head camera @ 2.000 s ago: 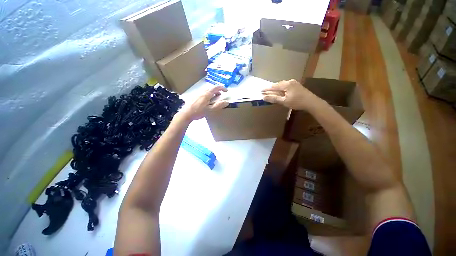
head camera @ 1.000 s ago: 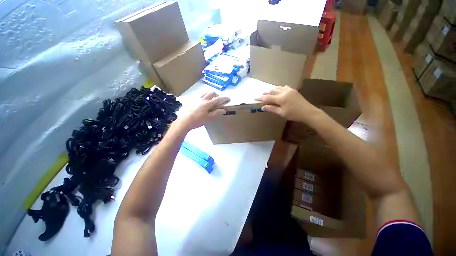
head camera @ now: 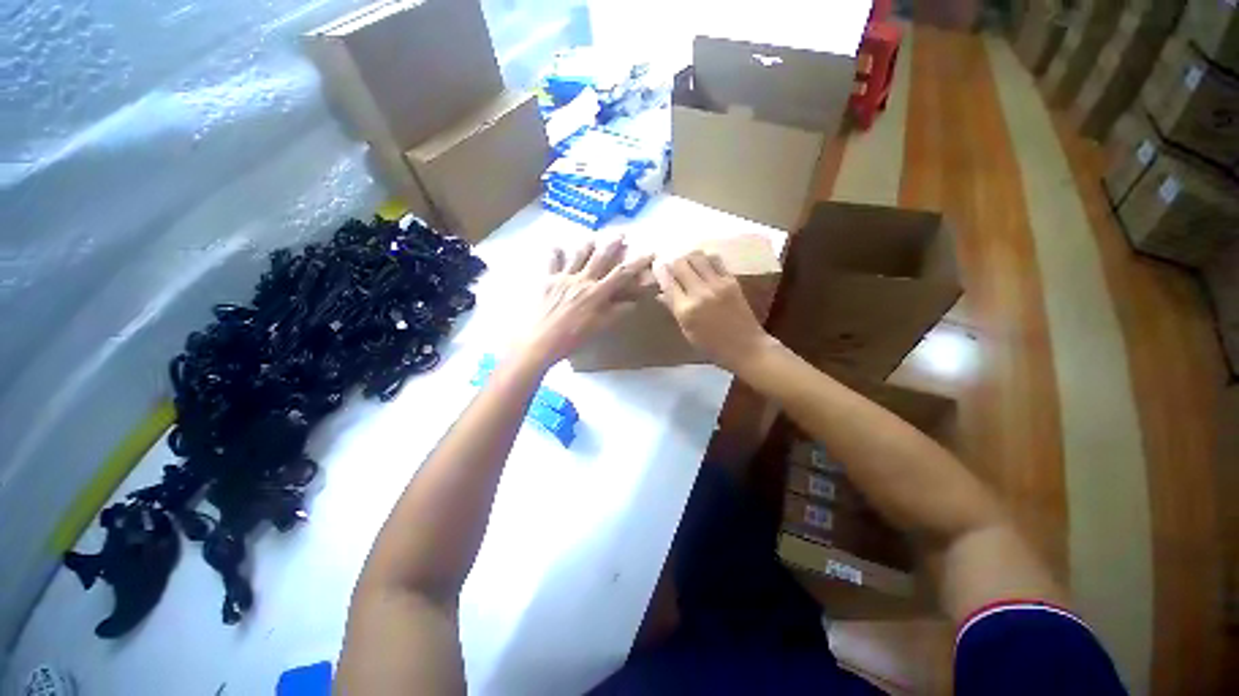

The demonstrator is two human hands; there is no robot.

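The brown inner carton [head camera: 652,340] stands on the white table, its top flap folded down. My left hand [head camera: 584,302] lies on the left of its top with the fingers spread. My right hand [head camera: 707,302] has its fingers bunched on the lid near the front edge, beside my left hand. The fingers hide part of the flap edge. A short row of blue-edged retail boxes [head camera: 552,415] lies at the carton's near left. A large pile of black cables [head camera: 313,326] is further left.
Brown cartons [head camera: 476,163] stand at the back left. Blue-white retail boxes [head camera: 591,177] lie beside an open carton [head camera: 745,163]. Open master cartons [head camera: 863,292] stand right of the table, one with labelled boxes [head camera: 819,517]. A dark cable bundle [head camera: 136,564] lies front left.
The carton's top flap has gone from raised, with dark contents showing, to folded down. My left hand has opened flat on top. My right hand has moved left towards it.
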